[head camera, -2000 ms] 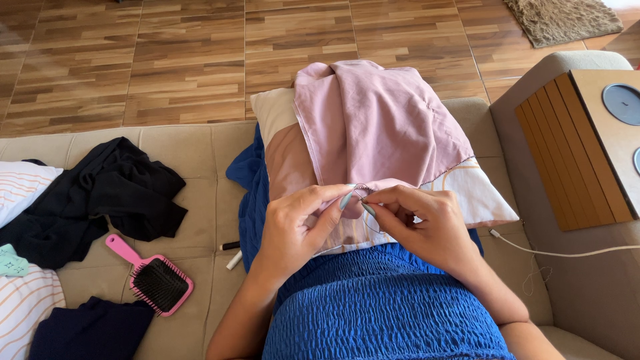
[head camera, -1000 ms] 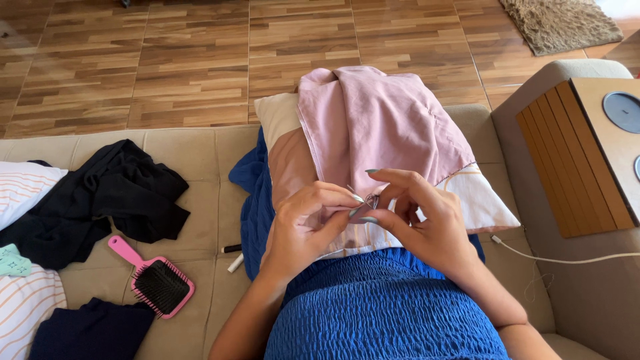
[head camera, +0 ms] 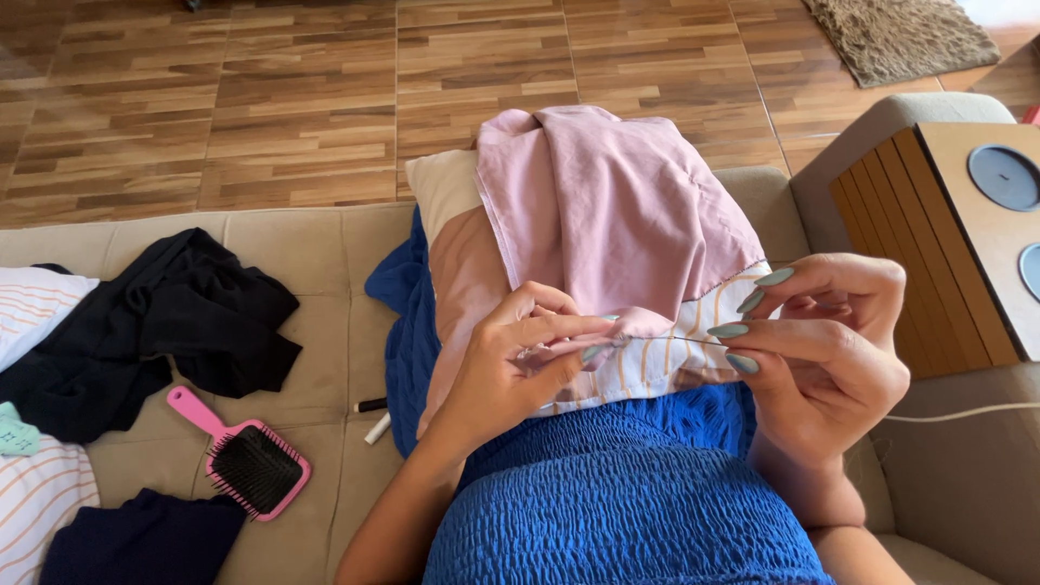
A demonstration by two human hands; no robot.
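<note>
A pink cloth (head camera: 617, 187) lies over a patterned pillow (head camera: 463, 252) on my lap. My left hand (head camera: 520, 357) pinches a gathered edge of the cloth between thumb and fingers. To its right, my right hand (head camera: 821, 341) holds the end of a thin dark strand (head camera: 691, 340) between thumb and index finger, its other fingers raised. The strand runs taut from the pinched edge to the right fingertips; whether it is thread alone or includes a needle, I cannot tell. A dark stitched line shows along the cloth's lower right edge.
On the beige sofa (head camera: 325, 333) to the left lie a pink hairbrush (head camera: 256, 467), a black garment (head camera: 195, 317), a navy cloth (head camera: 138, 540) and two small pen-like sticks. At right, a wooden armrest tray (head camera: 951, 244) carries round blue-grey discs, with a white cable (head camera: 959, 413) below.
My right hand has moved away to the right from my left hand, and the thin strand now stretches between them. My left hand stays at the cloth edge.
</note>
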